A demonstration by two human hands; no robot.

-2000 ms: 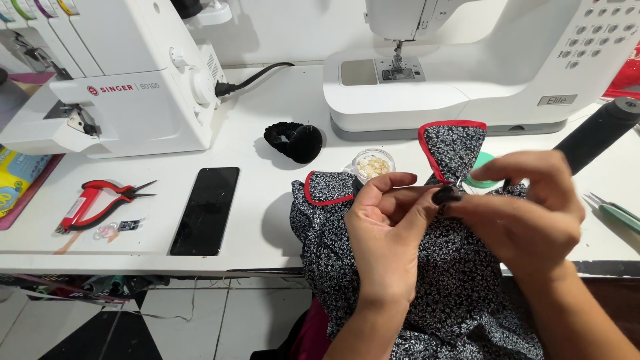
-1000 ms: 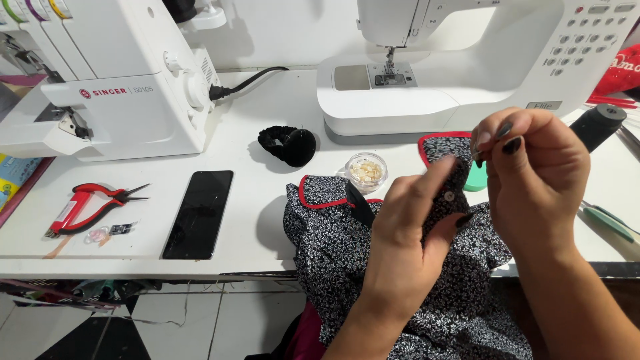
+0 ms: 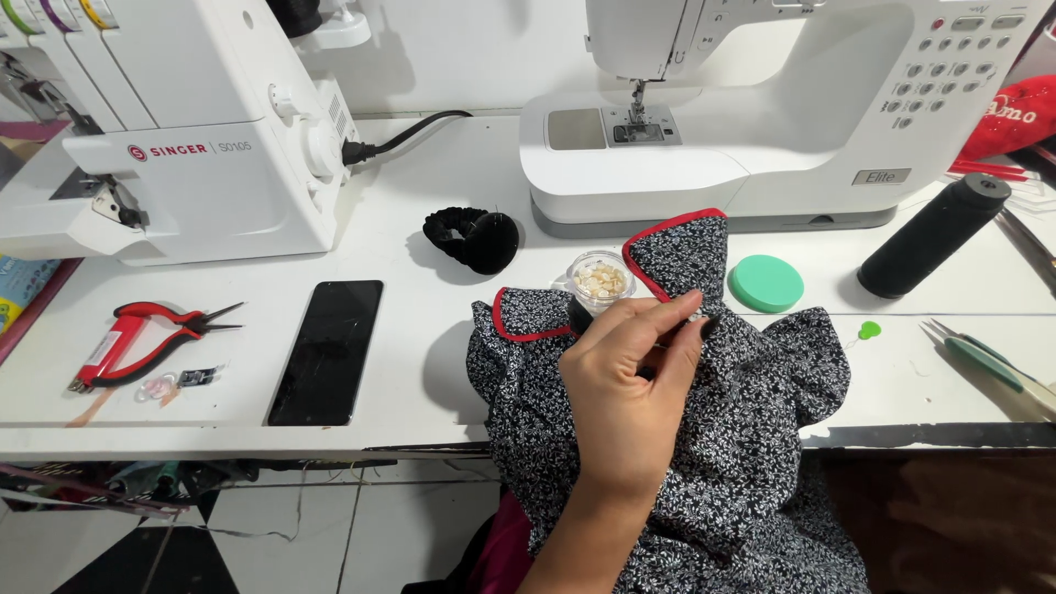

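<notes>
My left hand [image 3: 631, 371] is above a black garment with a small white leaf print [image 3: 734, 437], thumb and forefinger pinched on the cloth just below its red-edged collar [image 3: 681, 252]. The other red-edged collar part [image 3: 536, 312] lies left of the hand. What else may be between the fingertips is hidden. Behind the hand, a small clear round container [image 3: 601, 279] holds pale buttons. To the right of the collar is a green round lid [image 3: 766, 283]. My right hand is out of view.
A Singer overlocker [image 3: 198, 165] stands left and a white sewing machine [image 3: 709, 165] behind. Around are a black pincushion [image 3: 491, 243], a phone [image 3: 326, 355], red-handled pliers [image 3: 148, 342], a dark thread cone [image 3: 932, 235], a green needle threader [image 3: 869, 331] and green-handled thread snips [image 3: 982, 363].
My right hand, raised beside the left one second ago, has left the view. My left hand's fingers, spread on the garment then, are now pinched together at the cloth.
</notes>
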